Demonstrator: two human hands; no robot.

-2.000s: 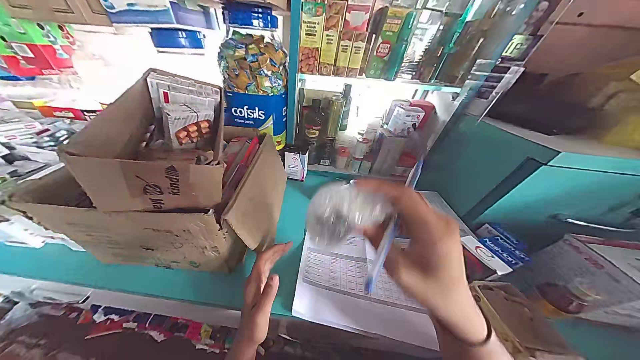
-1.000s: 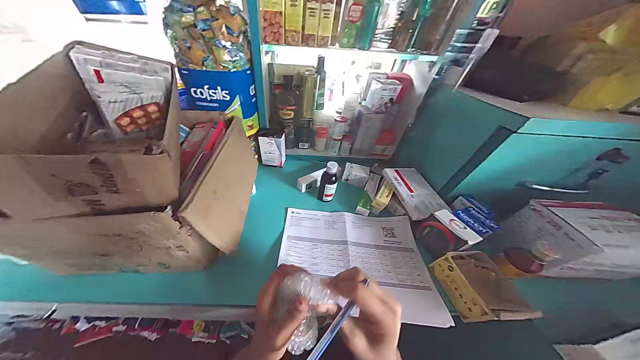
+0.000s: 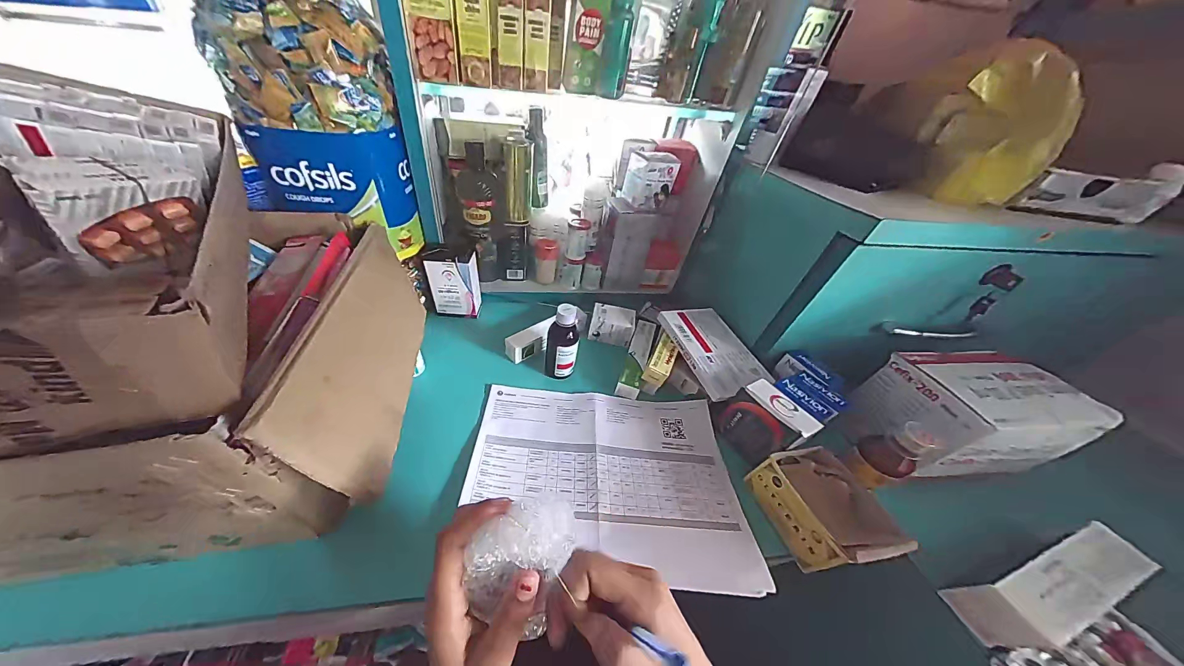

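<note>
A bundle of clear bubble wrap (image 3: 518, 555) is held near the counter's front edge; what is inside cannot be told. My left hand (image 3: 486, 592) wraps around its left side, with the thumb across the front. The fingers of my right hand (image 3: 620, 601) pinch the bundle's right side, and a blue pen (image 3: 657, 646) lies in the same hand. Just beyond both hands a printed sheet (image 3: 629, 481) with a table lies on the teal counter. Behind the sheet stands a small dark bottle (image 3: 562, 342) with a white cap, upright.
Torn cardboard boxes (image 3: 324, 370) full of packets stand at left, before a large Cofsils jar (image 3: 324, 166). Small medicine cartons (image 3: 712, 351) lie behind the sheet. An open yellow carton (image 3: 823, 509) sits at right, near a larger white carton (image 3: 990, 407). A lit shelf (image 3: 578, 97) stands behind.
My left hand has come from beside the cardboard box to the bundle, which was in my raised right hand two seconds ago. Both hands now hold it low. The view has shifted closer to the counter.
</note>
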